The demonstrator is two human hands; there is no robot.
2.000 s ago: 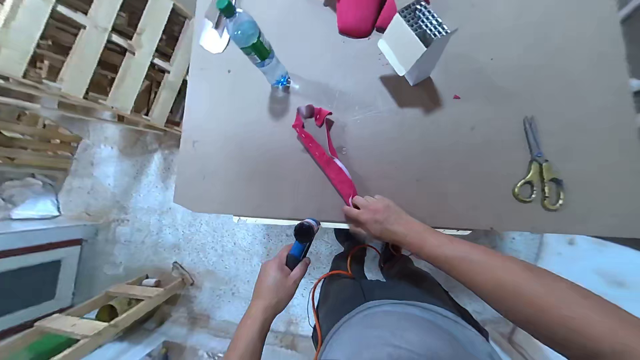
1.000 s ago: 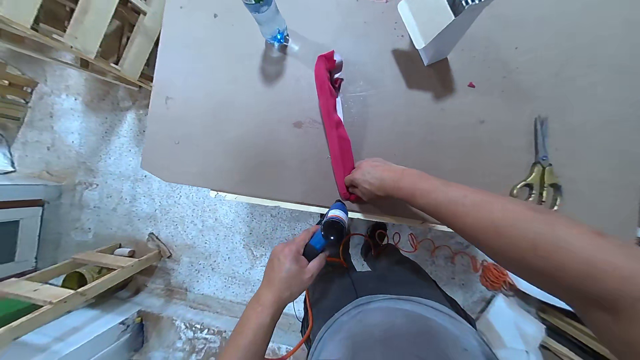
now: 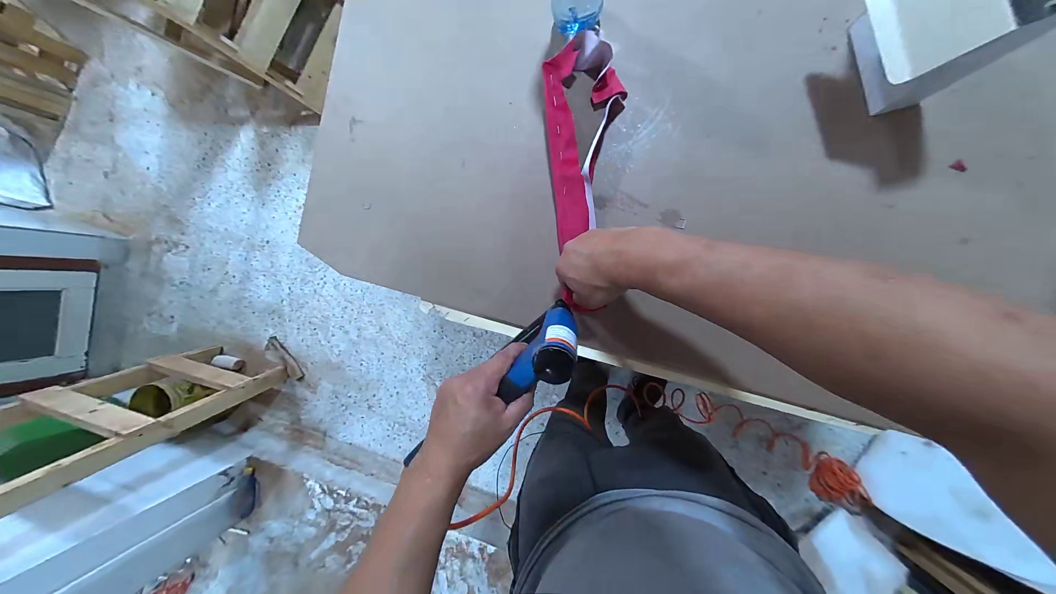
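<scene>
My left hand [image 3: 478,404] grips a blue and black pneumatic stapler [image 3: 536,355], an orange air hose running down from it. The stapler's nose meets the near end of a red fabric strip [image 3: 566,177] at the board's front edge. My right hand [image 3: 596,266] presses and pinches that strip close to the edge; its fingertips are partly hidden. From there the strip runs away over the brown board [image 3: 429,148], with a line of staples along it and a white edging on its right side. Its far end is folded over beside the base of a plastic bottle [image 3: 576,15].
An open white box [image 3: 899,58] stands at the upper right of the board. A coiled orange hose [image 3: 833,478] lies below the board at right, near white foam pieces [image 3: 932,487]. Wooden pallets [image 3: 272,41] are at upper left, a wooden frame [image 3: 165,396] at lower left.
The stapler in my left hand has come up from below the board's edge to the strip's near end. My right hand has stayed on the strip. The view has shifted, with the scissors now out of sight.
</scene>
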